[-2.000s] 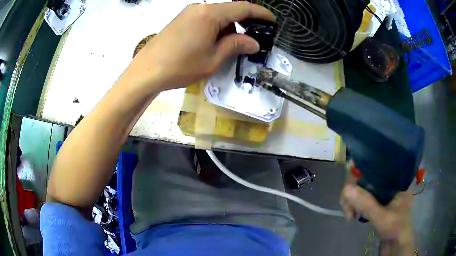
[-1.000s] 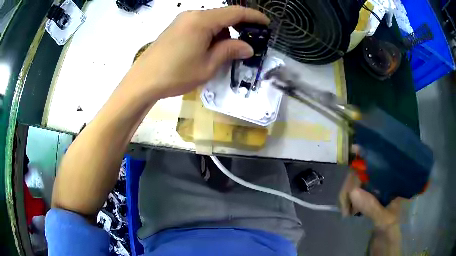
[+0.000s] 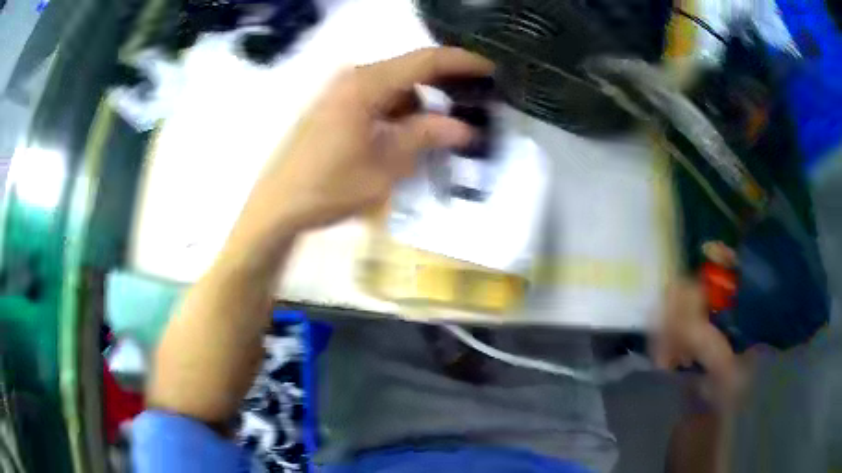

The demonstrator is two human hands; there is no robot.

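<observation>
The frame is blurred. My left hand [image 3: 369,139] grips a black socket assembly [image 3: 475,120] between thumb and fingers, over the white plug housing [image 3: 499,217]. The housing sits on the yellow-tan taped block [image 3: 462,285] near the board's front edge. Its terminals and the wires are too blurred to make out well. My right hand [image 3: 697,337] holds the dark blue soldering gun [image 3: 785,277] at the right. Its long metal barrel [image 3: 688,125] points up and left, away from the housing, in front of the fan.
The black fan grille [image 3: 540,65] stands behind the housing. A dark heap [image 3: 277,28] lies at the far left, with a blurred white unit [image 3: 138,92] at the board's left edge. A white cord [image 3: 517,358] crosses my lap. A blue crate [image 3: 314,383] holds black-and-white parts.
The soldering gun has moved up and right, its barrel now well off the housing. My left hand still holds the black assembly over the housing. The whole view has shifted and blurred.
</observation>
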